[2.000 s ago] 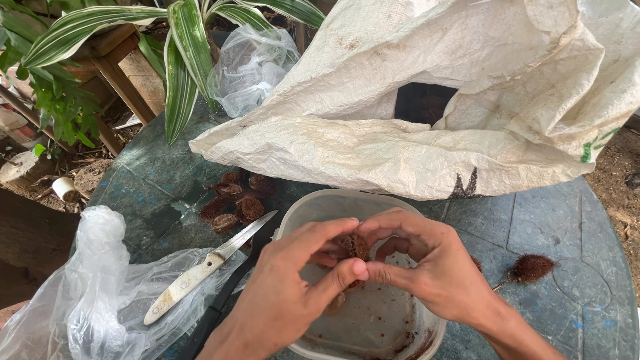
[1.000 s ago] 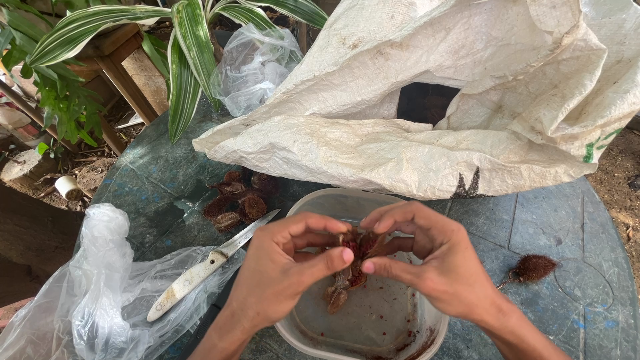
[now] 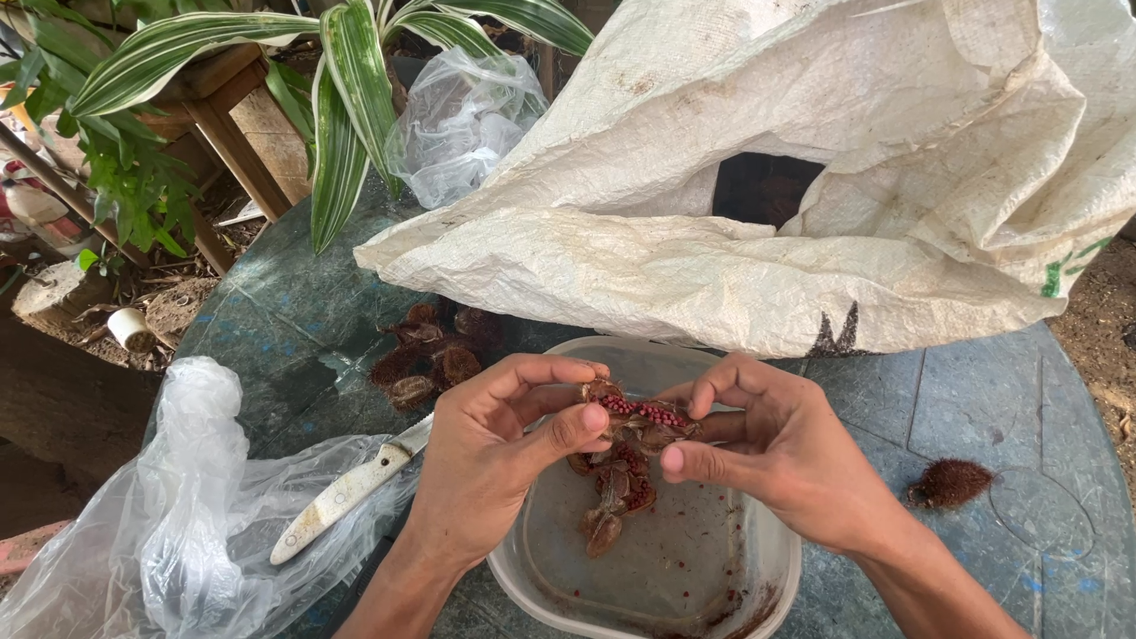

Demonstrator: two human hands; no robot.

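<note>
Between my hands is an opened annatto pod, its halves spread apart with rows of small red seeds showing. My left hand pinches the pod's left side between thumb and fingers, while my right hand grips its right side. Both hands are above a translucent plastic container. Beneath the held pod, more opened pod pieces with red seeds show over the container; whether they hang or rest there I cannot tell. A few loose seeds and reddish-brown dust lie on the container's floor.
Spiny brown pods are heaped behind my left hand. A knife with a whitish handle lies on a clear plastic bag. One spiny pod sits on the table at right. A large white woven sack covers the back.
The pod between my fingers has been opened and spread wider, and its red seeds now show. My hands remain over the container.
</note>
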